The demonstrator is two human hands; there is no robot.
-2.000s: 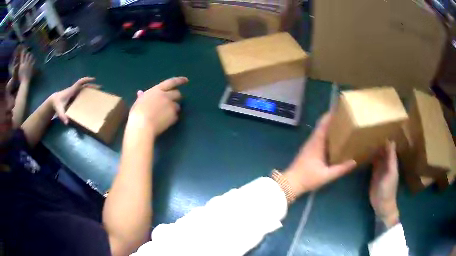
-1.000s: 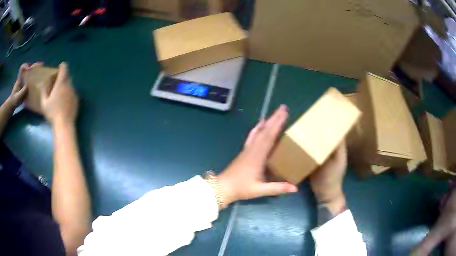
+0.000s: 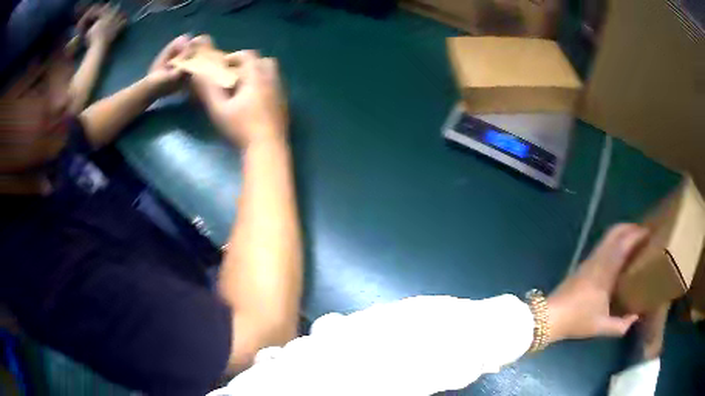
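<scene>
A brown packed box [image 3: 653, 271] is tilted at the right edge of the view, held above the green table. My left hand [image 3: 591, 298], with a gold bracelet and white sleeve, grips its left side, thumb low and fingers up. My right hand [image 3: 654, 334] is under the box, mostly hidden by it, with only the lower part and wrist showing. Another packed box [image 3: 514, 69] lies on the digital bench scale [image 3: 533, 139], whose blue digits are lit but too blurred to read.
A person in dark clothes [image 3: 116, 271] sits at the left and holds a small brown box [image 3: 209, 66] in both hands. Another hand [image 3: 100, 23] shows at the top left. A large cardboard sheet [image 3: 649, 85] stands behind the scale at the right. A larger carton [image 3: 495, 15] is at the top.
The view has swung left, so the scale and my hands appear further right. The box in my hands has turned. The neighbour's box is raised and seen closer. The box stays on the scale.
</scene>
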